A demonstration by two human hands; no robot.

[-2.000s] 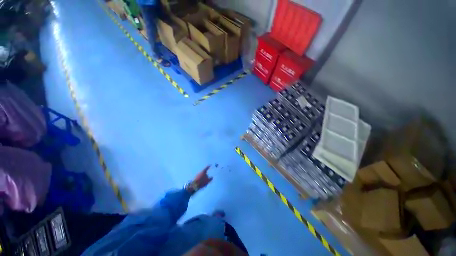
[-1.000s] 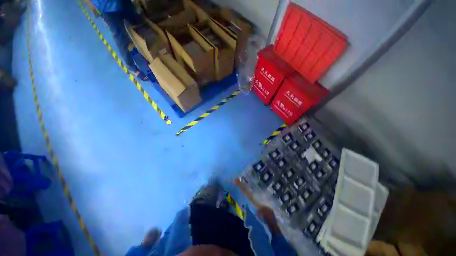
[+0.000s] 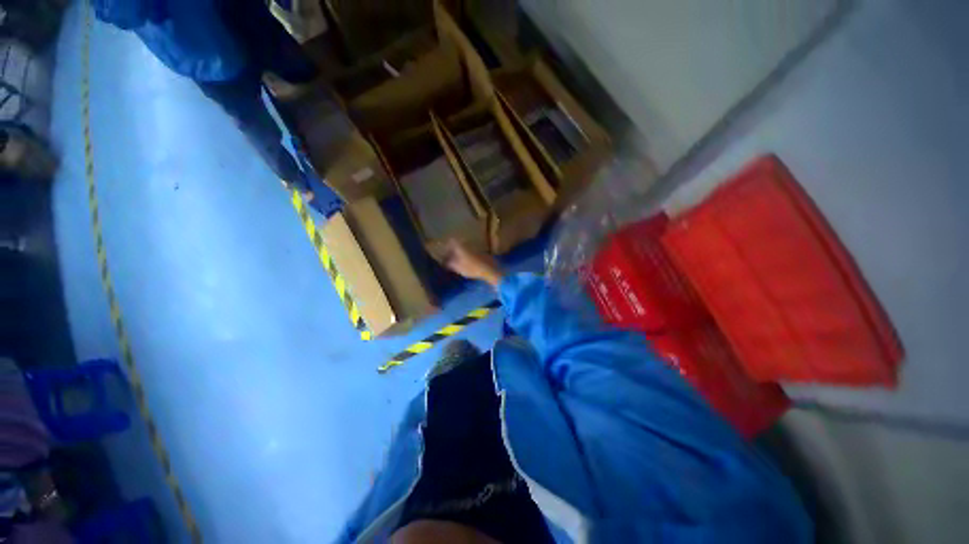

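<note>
My right hand reaches forward from a blue sleeve to the near edge of an open brown carton. The hand is small and blurred; whether it touches or grips the flap I cannot tell. Several open cartons stand in rows on a blue pallet, and some hold tightly stacked flat parts. A carton with its side towards me stands at the pallet's near left corner. My left hand is not visible; only the blue clothing on that side shows at the bottom.
Red printed boxes and red trays stand by the wall on the right, beside crumpled clear plastic. A person in blue stands at the upper left. Yellow-black tape marks the floor. A blue stool is at the left.
The view has moved forward to the cartons, which look larger. The wrapped stack and white trays have left the picture. My right arm now extends to the cartons.
</note>
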